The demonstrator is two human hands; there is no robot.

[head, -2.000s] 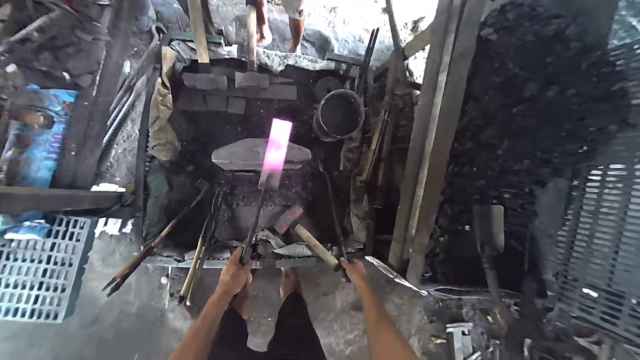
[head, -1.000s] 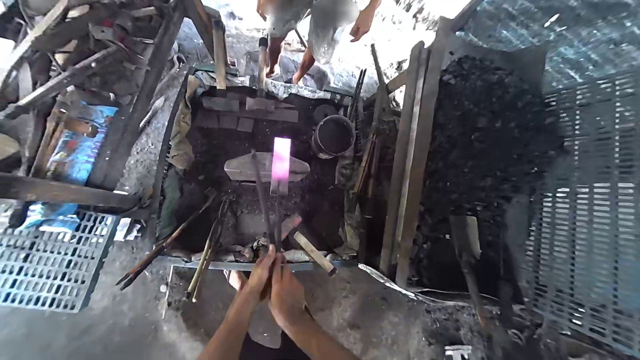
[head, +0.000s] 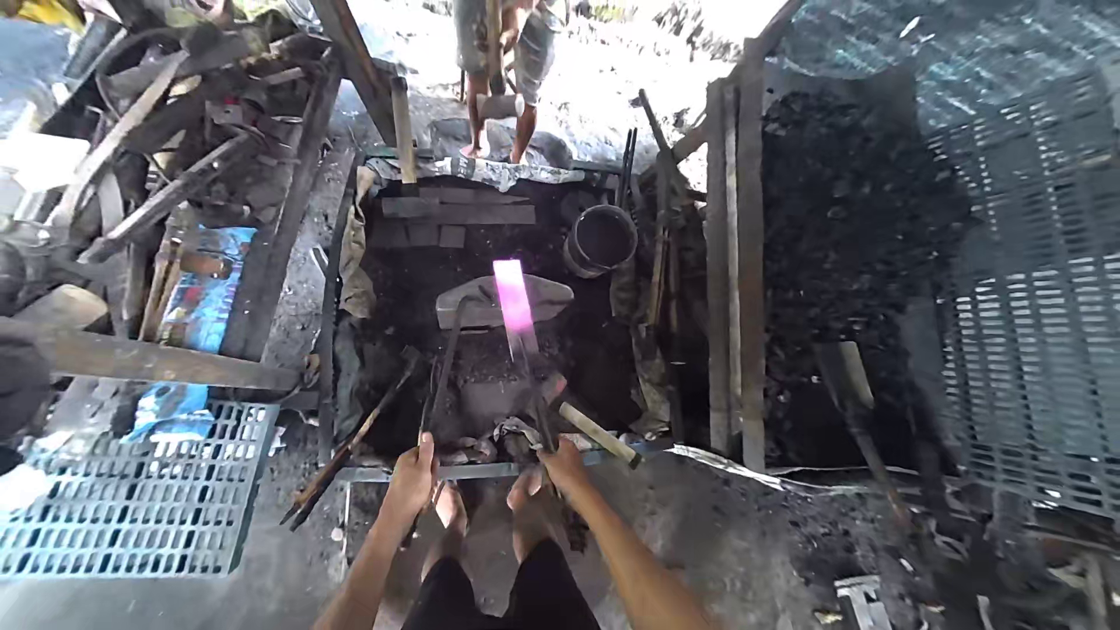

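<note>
My left hand (head: 416, 468) is closed around a long dark rod (head: 448, 354) whose bent upper end reaches the left part of the anvil (head: 556, 300). In my right hand (head: 564, 465) are dark metal tongs (head: 535, 398), which extend up to a flat metal bar (head: 514, 302) lying across the anvil. The bar glows pink-white at its far part and is dull near the tongs; how the jaws hold it is hard to see. A short-handled hammer (head: 599, 433) lies just right of the tongs. Across the pit, a person (head: 516, 52) holds a sledgehammer (head: 500, 107), its head low.
Flat metal blocks (head: 486, 213) and an upright hammer handle (head: 402, 131) are at the pit's far left. A bucket (head: 602, 241) stands far right. More tongs (head: 350, 446) lean at the near left edge. Beyond wooden boards (head: 735, 262) lie charcoal (head: 853, 210) and a shovel (head: 853, 376).
The tongs with the glowing bar have passed from my left hand to my right, and the dark rod from right to left. The person opposite has taken up one of the two hammers at the far edge.
</note>
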